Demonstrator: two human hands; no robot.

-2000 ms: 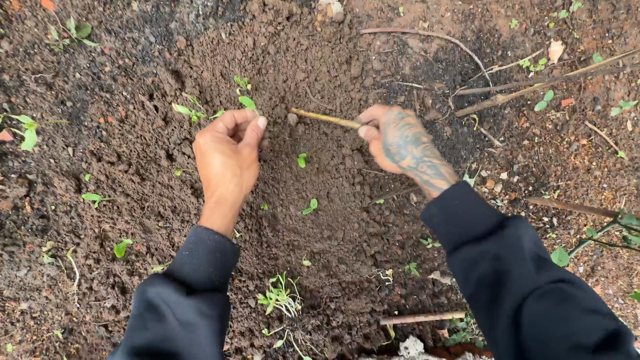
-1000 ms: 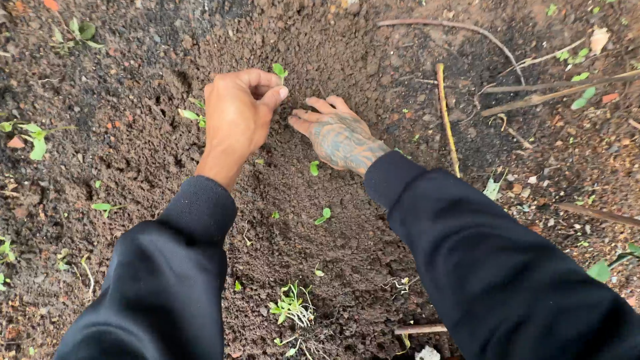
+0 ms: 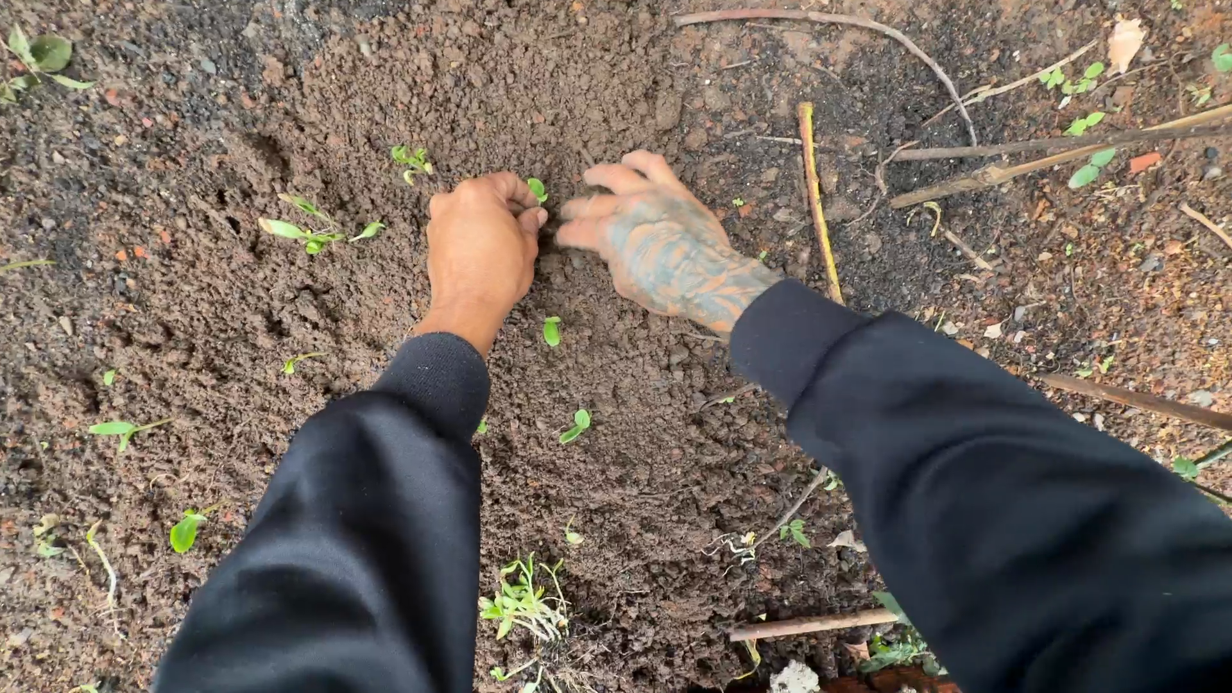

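My left hand [image 3: 486, 241] pinches a small green seedling [image 3: 537, 190] between thumb and forefinger, low over the brown soil [image 3: 626, 404]; its stem is hidden by the fingertips. Close on its right, my tattooed right hand [image 3: 664, 241] lies palm down on the soil with fingers spread, holding nothing. Two seedlings stand below the hands, one upper [image 3: 551, 331] and one lower [image 3: 576, 425]. A short yellowish stick [image 3: 818, 202] rests on the ground right of my right hand. Nearer to me, a bunch of loose seedlings [image 3: 527, 602] with pale roots lies between my forearms.
Scattered seedlings [image 3: 313, 231] lie or grow on the left. Thin dry branches [image 3: 1039, 164] and a curved twig [image 3: 866, 27] cross the ground at upper right. A cut stick [image 3: 813, 625] and a pale lump [image 3: 794, 677] are near the bottom edge.
My right hand held the yellowish stick two seconds ago; it let go of it, and the stick now lies on the ground. That hand has moved left, beside the seedling in my left hand.
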